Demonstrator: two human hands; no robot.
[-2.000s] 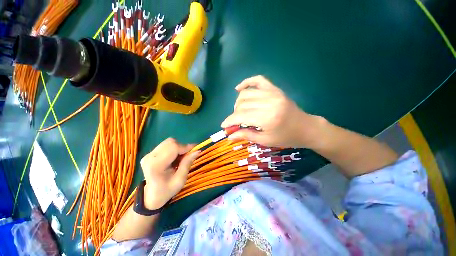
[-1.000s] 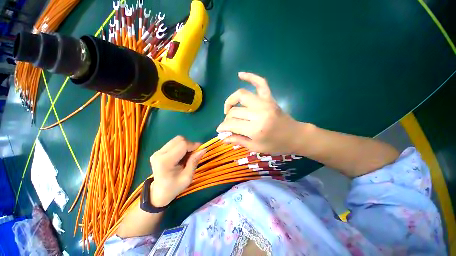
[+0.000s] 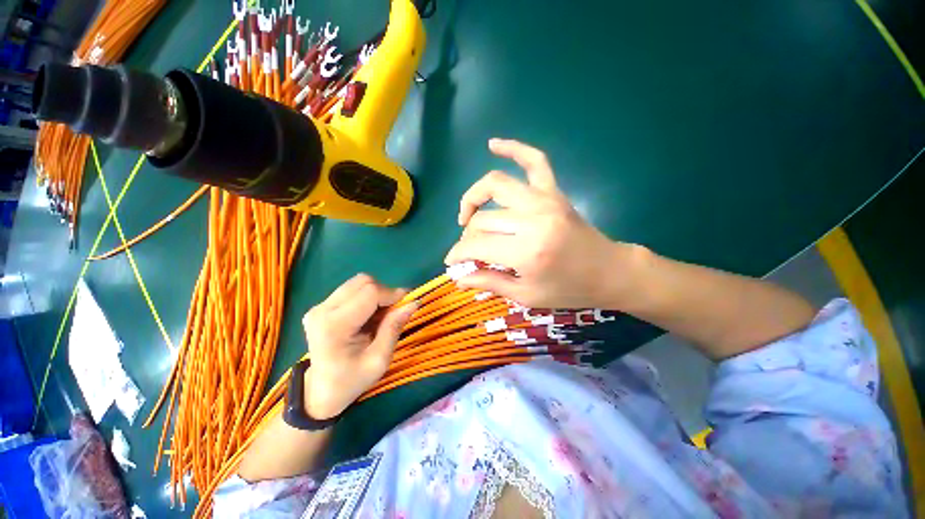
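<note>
My left hand (image 3: 350,345) is closed on an orange cable (image 3: 433,287) of the near bundle. My right hand (image 3: 532,243) pinches the same cable's end between thumb and fingers, with its index finger raised. A white sleeve (image 3: 461,271) shows at the right fingertips; the cable's red sleeve and terminal are mostly hidden by the hand. The near cable bundle (image 3: 446,340) lies under and beside both hands, its red sleeves (image 3: 525,331) and fork terminals (image 3: 593,317) pointing right.
A yellow heat gun (image 3: 365,167) lies across the middle cable bundle (image 3: 238,304), nozzle to the left. A far cable bundle (image 3: 63,162) is at upper left. White paper (image 3: 99,350), a plastic bag with dark-red contents (image 3: 86,471) and a blue bin (image 3: 18,471) are at left.
My right hand has shifted slightly left along the cable and its index finger has lifted; the red sleeve seen earlier is now mostly covered. My left hand has moved slightly right, still holding the cable.
</note>
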